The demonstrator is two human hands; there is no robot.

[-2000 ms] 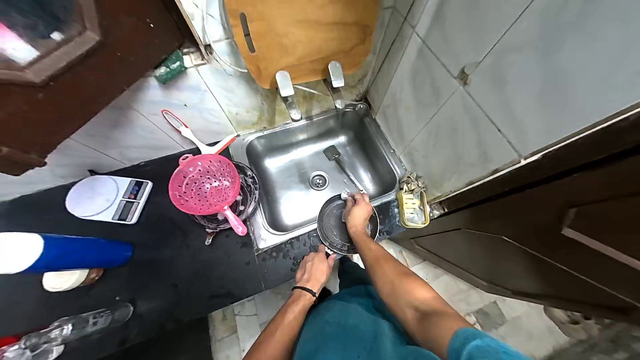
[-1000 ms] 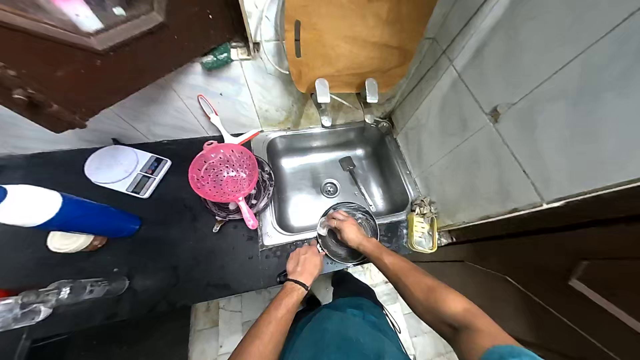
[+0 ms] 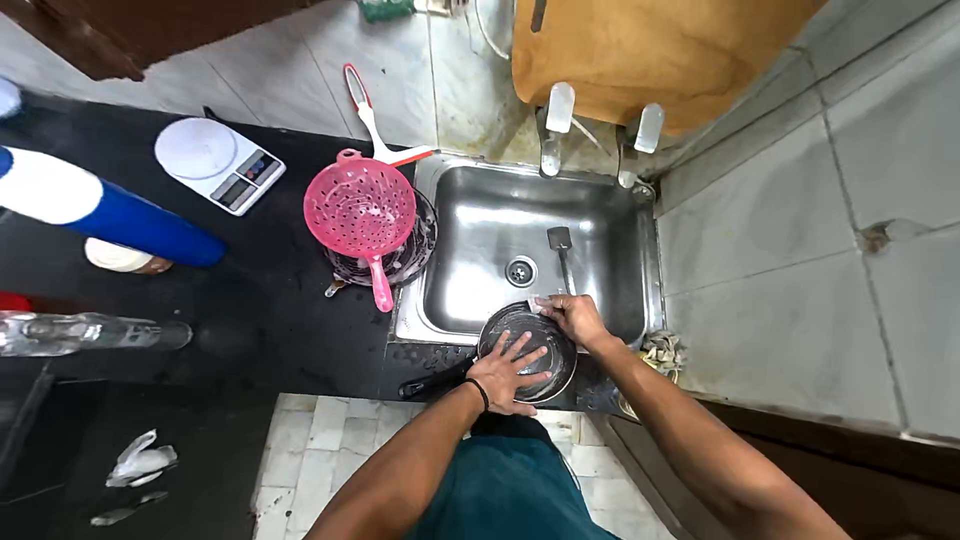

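Observation:
A black frying pan (image 3: 555, 352) with whitish suds rests at the sink's front edge, its handle (image 3: 435, 380) pointing left over the counter. My left hand (image 3: 508, 373) lies spread over the pan's near left part, fingers apart. At the pan's far rim, my right hand (image 3: 574, 319) pinches a small whitish scrubbing pad (image 3: 535, 304). Inside the steel sink (image 3: 480, 247), a dark spatula (image 3: 559, 238) lies beyond my right hand, right of the drain (image 3: 520, 271). A pink colander (image 3: 360, 206) sits on a soapy dark pan (image 3: 421, 244) left of the sink.
Two taps (image 3: 551, 154) (image 3: 627, 178) stand behind the sink, before a wooden board (image 3: 660, 60). A squeegee (image 3: 375, 135), kitchen scale (image 3: 217, 161), blue-and-white bottle (image 3: 142, 225) and clear bottle (image 3: 97, 334) are on the left. A crumpled cloth (image 3: 664, 351) lies by the tiled wall at right.
My left hand has moved from the pan's handle side onto the pan, fingers spread. My right hand has gone from inside the pan to its far rim. The view has shifted closer.

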